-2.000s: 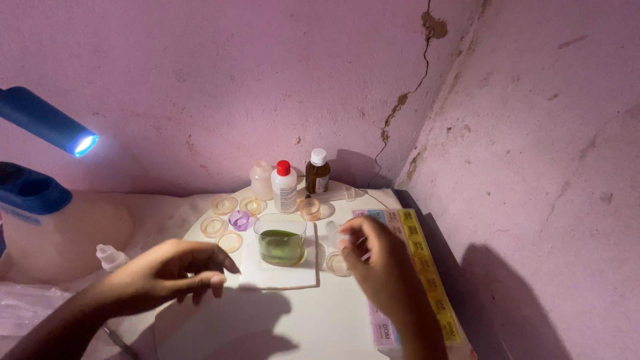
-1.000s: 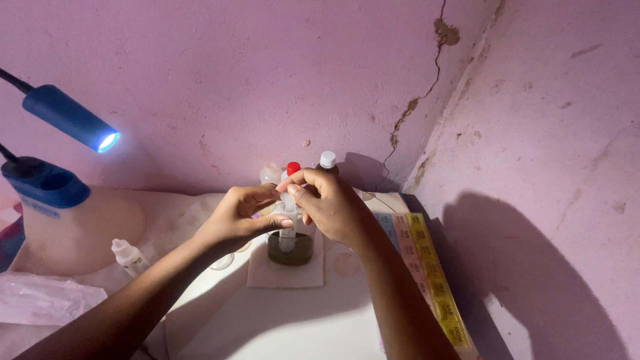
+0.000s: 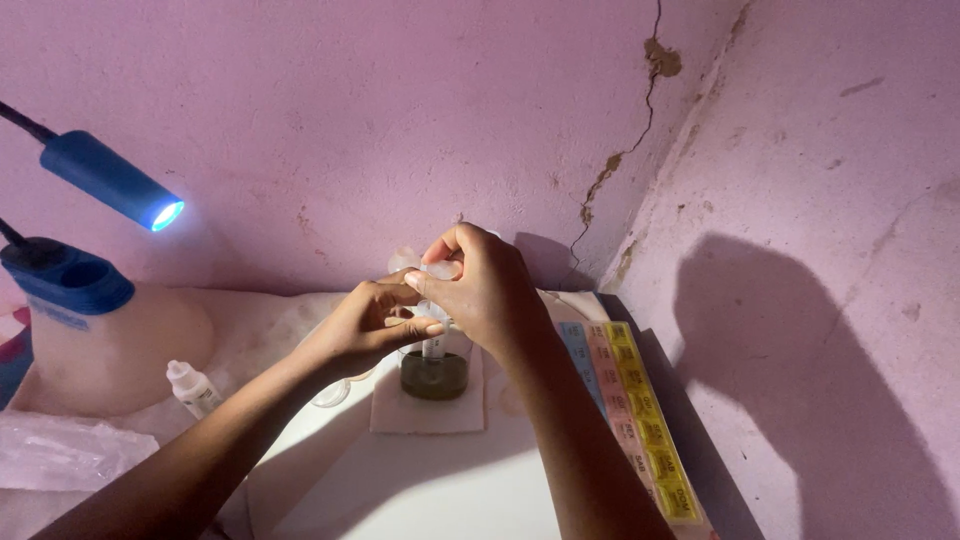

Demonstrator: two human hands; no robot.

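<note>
A clear cup of dark green liquid stands on a pale square pad. My left hand grips a small translucent tube, upright over the cup, its lower end at or in the liquid; which cannot be told. Just above the tube, my right hand pinches a small translucent piece between thumb and fingers. The fingers of both hands nearly meet and hide part of the tube and the bottles behind.
A lit blue lamp hangs at the left above a blue-topped container. A white dropper bottle and clear plastic wrap lie lower left. A colored pill organizer lines the right edge. A clear round lid is by my left wrist.
Two seconds ago my hands were apart on either side of the cup. They came together above it, with the tube between them. Since one second ago they have moved little.
</note>
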